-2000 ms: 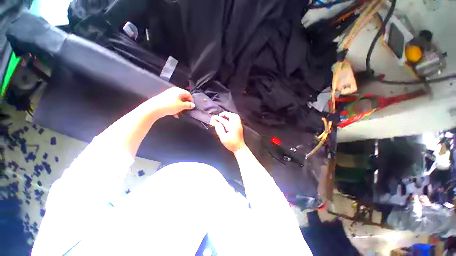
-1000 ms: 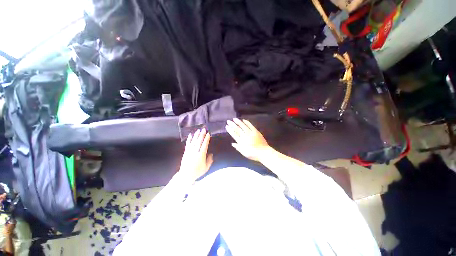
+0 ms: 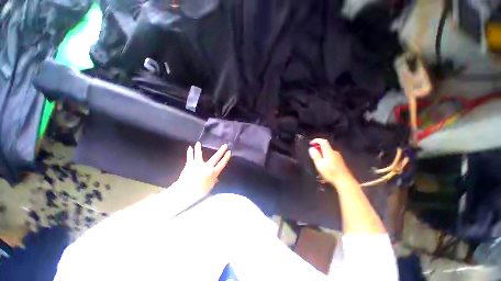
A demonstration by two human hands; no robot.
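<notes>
A dark garment piece (image 3: pixel 250 141) with a raised seam lies over the long padded pressing arm (image 3: pixel 140 111). My left hand (image 3: pixel 204 167) rests at its lower left edge, fingers spread and flat, gripping nothing. My right hand (image 3: pixel 328 162) is to the right of the piece, closed around the red handle of the steam iron (image 3: pixel 315 147). The iron's dark body is blurred and mostly hidden against the dark cloth, so its plate cannot be made out.
A black garment pile (image 3: pixel 329 71) lies behind the arm. A pale label (image 3: pixel 193 97) lies on dark cloth. The tan hose (image 3: pixel 393 171) runs right of my right hand. A beige block (image 3: pixel 413 76) hangs by the wall. Dark scraps (image 3: pixel 66 192) litter the floor at left.
My right hand has left the garment piece and moved right to the iron's red handle, which stood free before. My left hand stays at the piece's edge. The piece lies spread flat.
</notes>
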